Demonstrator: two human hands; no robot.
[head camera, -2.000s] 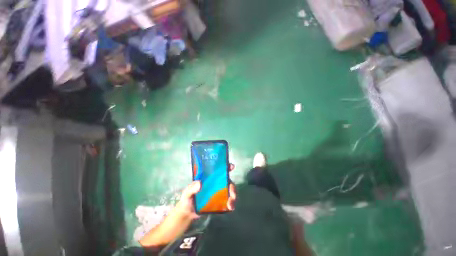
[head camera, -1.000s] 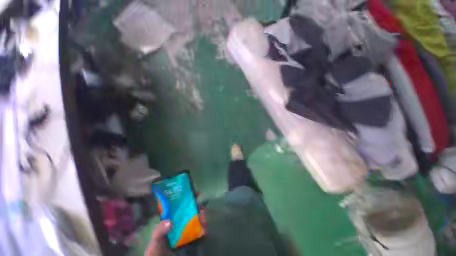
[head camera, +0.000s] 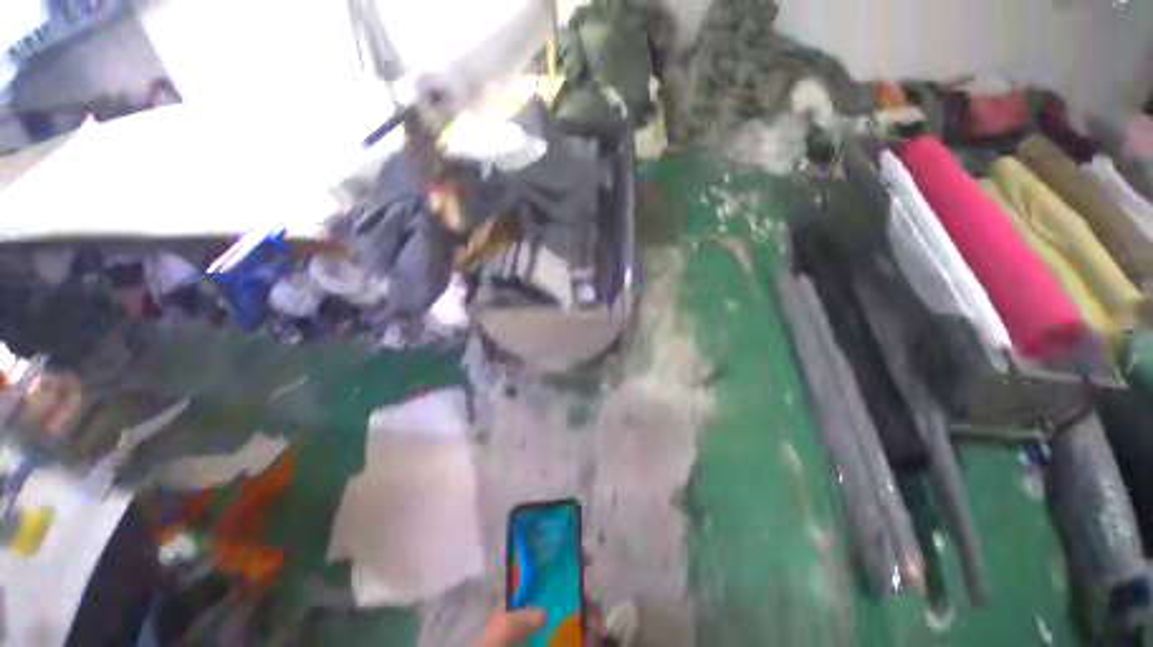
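A smartphone (head camera: 551, 571) with a lit blue, teal and orange screen is at the bottom centre. My left hand (head camera: 515, 624) holds it upright in the view, with the thumb on its left edge and fingertips showing at its right edge. The hand is partly cut off by the bottom of the picture. My right hand is not in view.
Fabric rolls, one of them pink (head camera: 993, 253), lie at the right, with dark and grey rolls on the green floor. A bin (head camera: 553, 341) of scraps stands ahead. A pale sheet (head camera: 417, 493) lies on the floor. A white table (head camera: 190, 177) is at the upper left.
The view has moved forward and tilted up, now showing the bin and pink roll. The phone is still in my left hand, now lower in the view and partly cut off.
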